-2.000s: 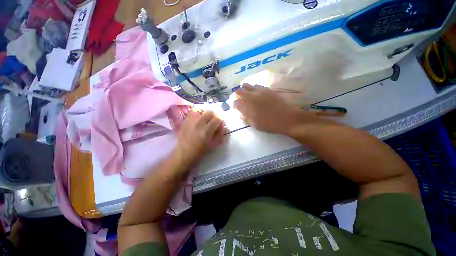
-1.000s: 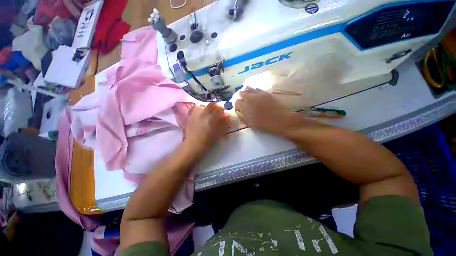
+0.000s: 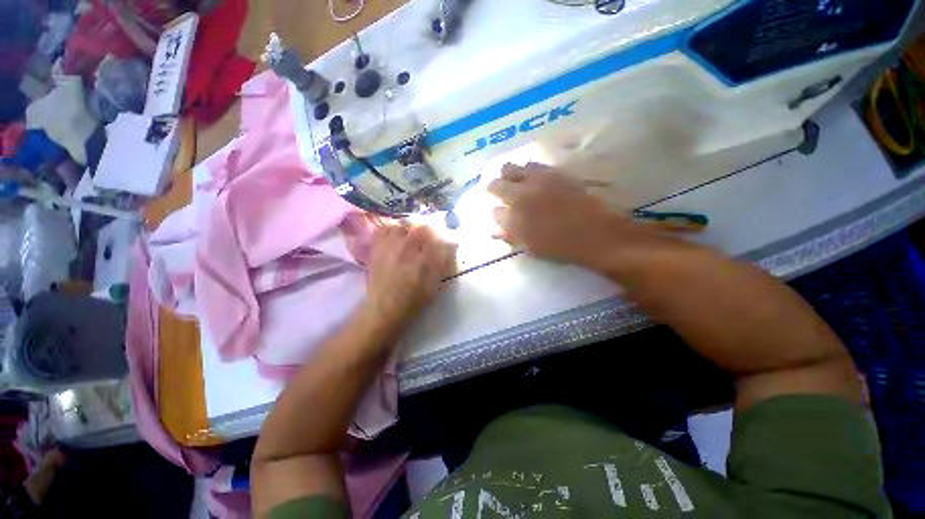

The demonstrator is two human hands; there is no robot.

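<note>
A pink and white garment piece point(image 3: 269, 218) lies bunched on the white table, left of the needle. The white sewing machine point(image 3: 609, 112) stands behind it with a bright light at the needle area. My left hand point(image 3: 406, 266) holds the cloth's edge just left of the presser foot point(image 3: 438, 208). My right hand point(image 3: 543, 213) is to the right of the needle, its fingers bent together near the light; glare hides whether it holds anything. Slim snips point(image 3: 669, 219) with a green handle lie beside my right forearm.
Pink cloth point(image 3: 147, 365) hangs over the table's wooden left end point(image 3: 183, 380). Red cloth point(image 3: 218, 66) lies behind the machine. A blue crate point(image 3: 862, 335) is below at right. Yellow cords point(image 3: 898, 117) lie at the right edge. Part of another person point(image 3: 41, 476) shows at lower left.
My right hand has moved slightly right, away from the needle. My left hand stays at the cloth's edge by the needle. The view has shifted slightly.
</note>
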